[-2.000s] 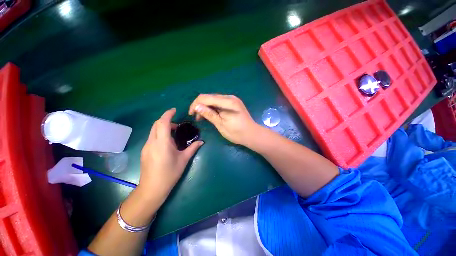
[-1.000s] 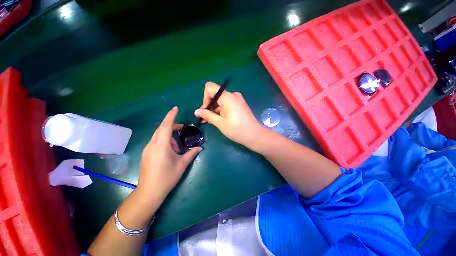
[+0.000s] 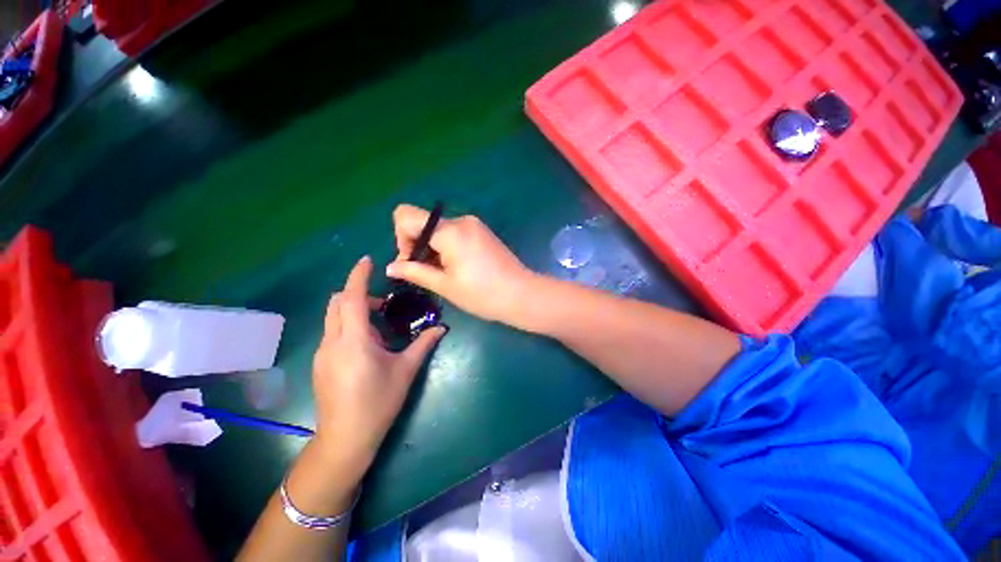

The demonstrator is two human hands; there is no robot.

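A round, dark, shiny watch head (image 3: 411,312) is held by its edge between the thumb and fingers of my left hand (image 3: 368,357), low over the green bench. My right hand (image 3: 461,267) grips a thin black stick (image 3: 428,233) like a pencil. The stick's upper end points up and away from me. Its lower end is hidden by my fingers, beside the far edge of the watch head. I cannot tell if the tip touches it.
A white bottle (image 3: 192,338) lies at the left, with a blue stick (image 3: 250,419) on a white paper piece (image 3: 178,419). Stacked red trays (image 3: 66,417) stand far left. A red pocketed tray (image 3: 703,209) at the right holds two round watch heads (image 3: 795,133). A clear disc (image 3: 572,246) lies near it.
The view has shifted, so the trays and bottle sit differently in it. The black stick, hidden at first, showed raised in my right hand and is now closer over the watch head.
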